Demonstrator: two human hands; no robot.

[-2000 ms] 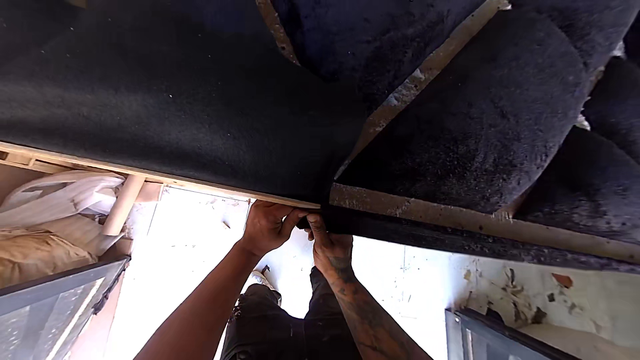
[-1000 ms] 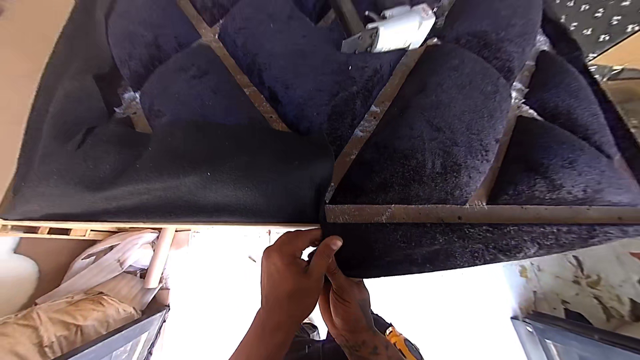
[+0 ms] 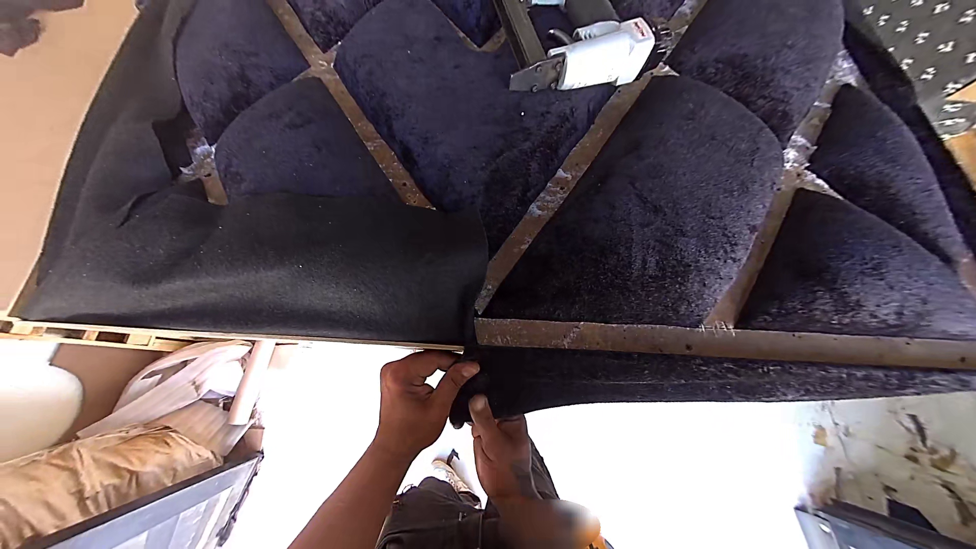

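Dark plush fabric (image 3: 671, 381) hangs over the near edge of a panel, below a brown strip (image 3: 686, 337). My left hand (image 3: 423, 393) pinches the fabric's gathered corner between thumb and fingers, just under the panel's edge. Beside it on the right, my right hand (image 3: 499, 446) grips the same fabric from below, its thumb on the front. Black felt-like cloth (image 3: 343, 267) covers the panel's left part. Padded dark plush sections (image 3: 633, 221) lie between brown strips. A white and black staple gun (image 3: 602, 57) rests on them at the top.
At lower left are a brown wrapped bundle (image 3: 99, 480), crumpled white plastic (image 3: 175, 389) and a cardboard tube (image 3: 250, 381). Metal-edged frames stand at lower left (image 3: 191, 503) and lower right (image 3: 854, 526). Patterned dark fabric (image 3: 930, 46) lies at upper right.
The view has shifted, bringing the staple gun into sight. Both hands stay at the fabric corner; since a second ago the right hand has come out from behind the left and sits beside it.
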